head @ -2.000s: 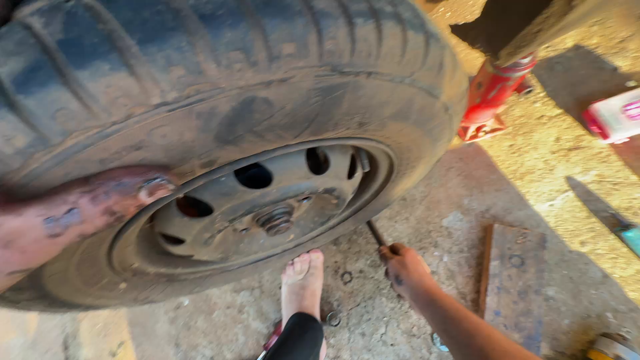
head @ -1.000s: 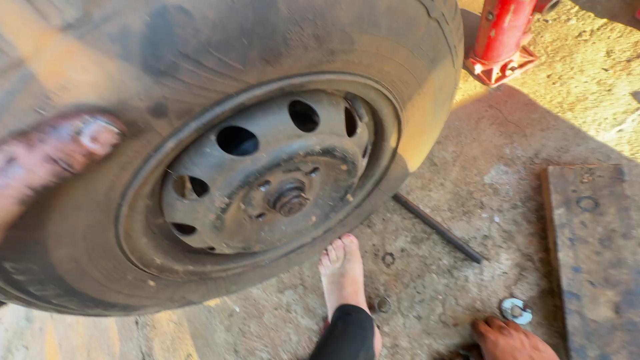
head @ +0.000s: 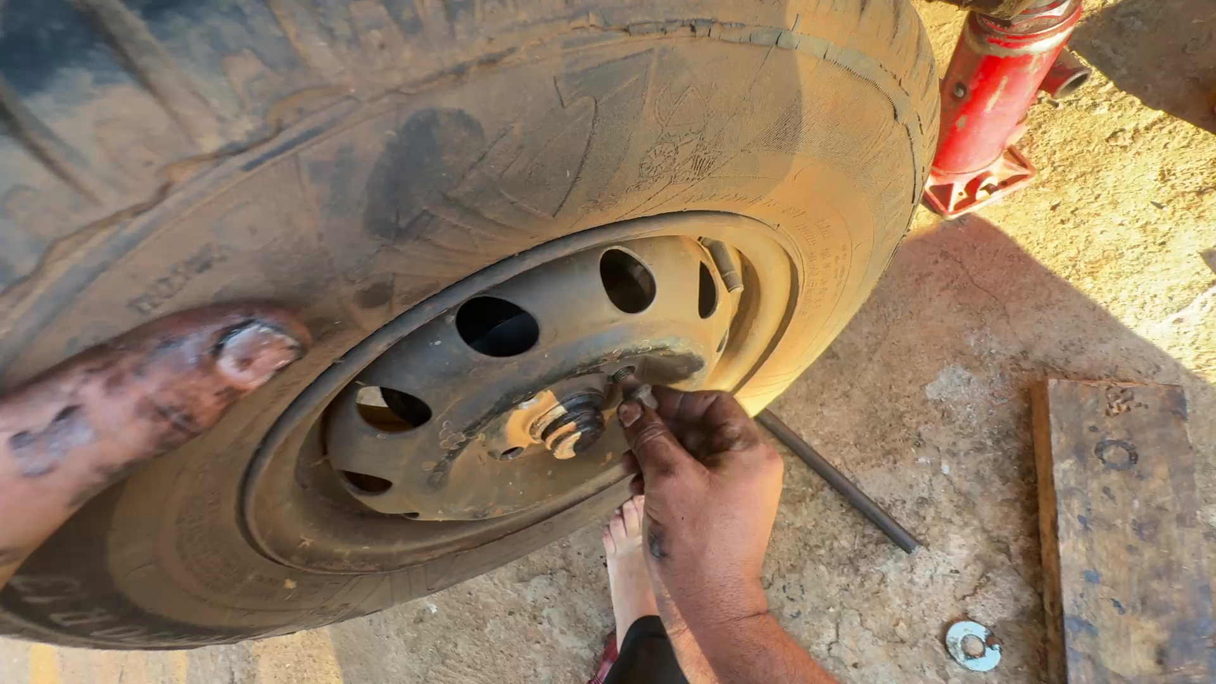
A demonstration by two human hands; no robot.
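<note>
A dusty car tire [head: 608, 142] on a steel wheel rim [head: 560, 285] fills much of the view. The thumb side of my left hand [head: 190, 380], smeared with grease, rests against the tire's sidewall at the left; its other fingers are hidden. My right hand [head: 708, 456] pinches a small metal wheel bolt [head: 641, 391] between thumb and fingertips, at a bolt hole [head: 623, 373] beside the wheel hub [head: 575, 423]. The bolt is largely covered by the fingers, so how far it sits in the hole cannot be told.
A red bottle jack [head: 997, 95] stands at the upper right. A metal bar [head: 841, 483] lies on the concrete below the tire. At the lower right are a wooden board [head: 1130, 532] and a metal washer [head: 972, 646]. My bare foot [head: 629, 560] is under the wheel.
My right hand was at the bar, then low on the ground near the washer; it has moved up to the wheel's center with a bolt. The bar has been let go. My left hand stays at the tire.
</note>
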